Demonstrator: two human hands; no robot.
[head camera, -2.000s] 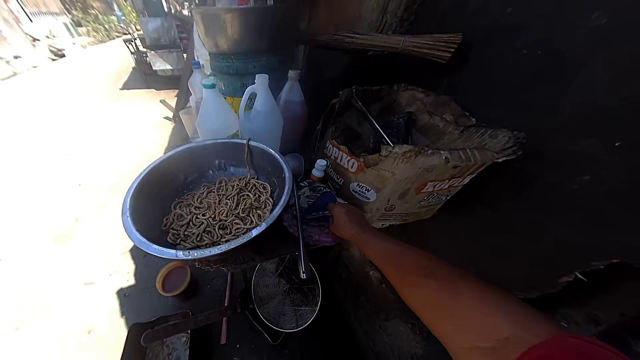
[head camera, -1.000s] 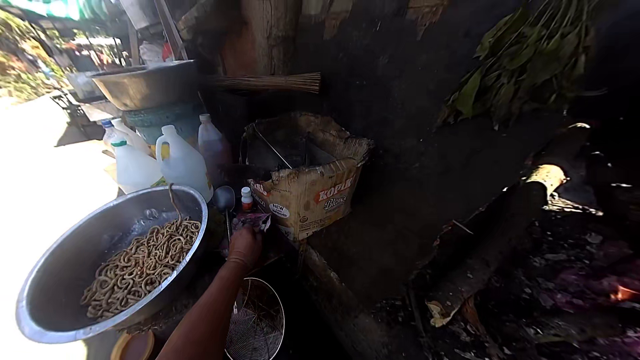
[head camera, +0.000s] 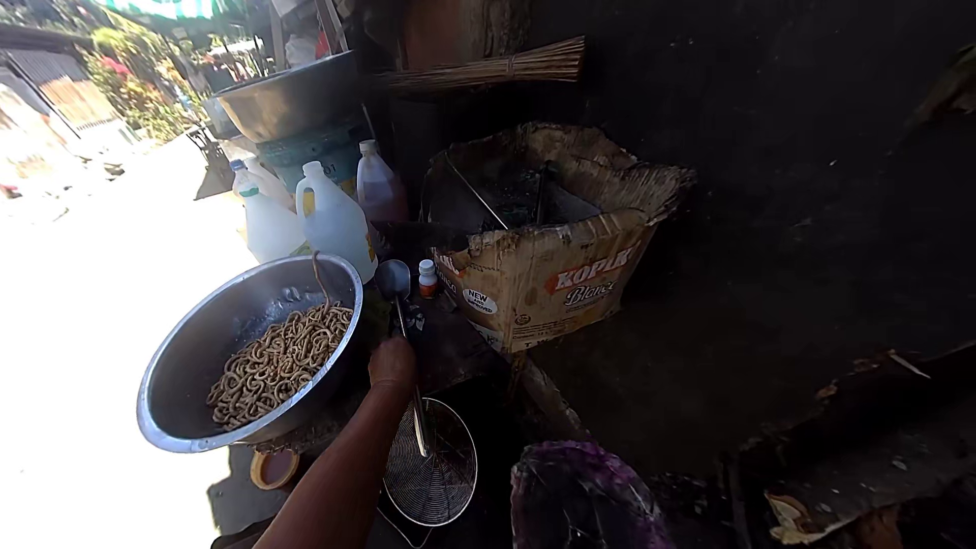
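My left hand (head camera: 393, 362), on the arm entering from the lower left, is at the handle of a metal ladle (head camera: 393, 279); its fingers are hidden, so its grip cannot be told. The handle's lower end lies over a round wire strainer (head camera: 431, 476). Left of the hand, a large metal basin (head camera: 171, 374) holds a heap of brown, coiled strands (head camera: 282, 366). A small white-capped bottle (head camera: 428, 280) stands beyond the hand. A purple and dark cloth or plastic piece (head camera: 583, 496) shows at the lower right; what supports it is hidden. My right hand is out of view.
A torn cardboard box (head camera: 564, 282) stands right of the ladle. Plastic jugs (head camera: 335, 221) are behind the basin, near another metal basin (head camera: 293, 99). A stick bundle (head camera: 545, 62) lies above the box. A small round container (head camera: 274, 467) sits below the near basin.
The purple piece, beneath a hand beside the small bottle earlier, is now at the lower right. A hand is now at the ladle's handle. The view has swung about.
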